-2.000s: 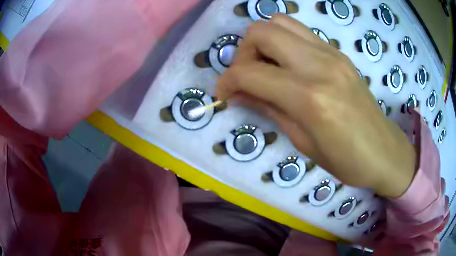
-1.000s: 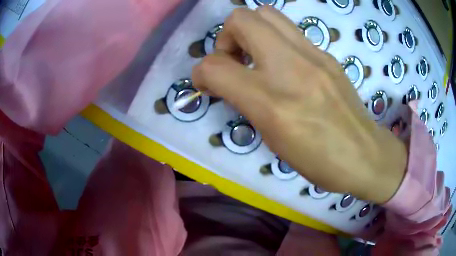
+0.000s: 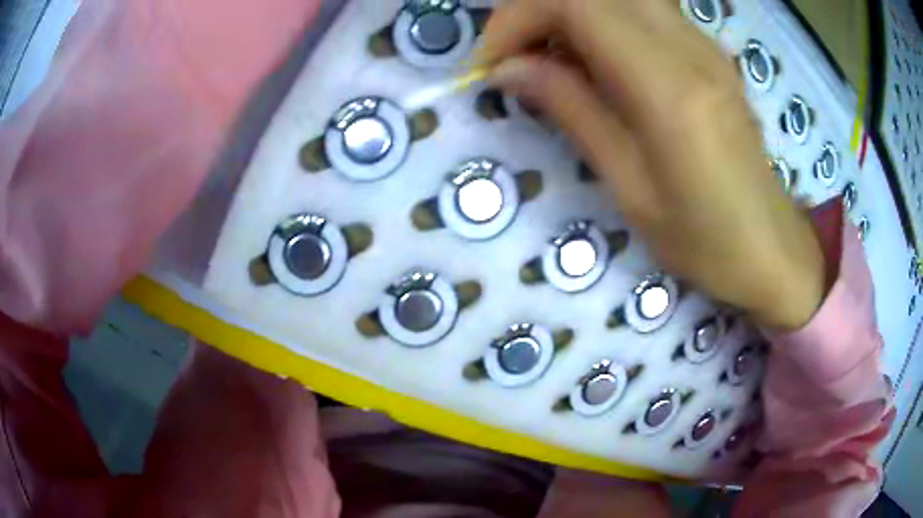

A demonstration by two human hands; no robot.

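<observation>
The white foam tray [image 3: 253, 202] fills the middle of the head view, tilted across the table. It holds rows of round silver-centred parts [image 3: 366, 138] with white rings and dark rims, with brown notches at their sides. My right hand [image 3: 648, 142] is above the tray, blurred, and grips a cotton swab [image 3: 445, 89] between its fingers. The white tip is just right of one part, off its silver face, near the upper left of the tray. My left hand is out of the picture; only its pink sleeve [image 3: 142, 132] shows at the upper left.
Yellow tape [image 3: 344, 385] runs along the table's near edge. My pink-clad legs [image 3: 233, 435] are below it. Beyond the red and yellow tape at the far right is a further tray [image 3: 901, 111] with small discs. A brown surface [image 3: 825, 30] shows at the top right.
The swab has left the silver face of the corner part and moved up beside a part farther from the near edge. The tray appears shifted lower and leftward in view.
</observation>
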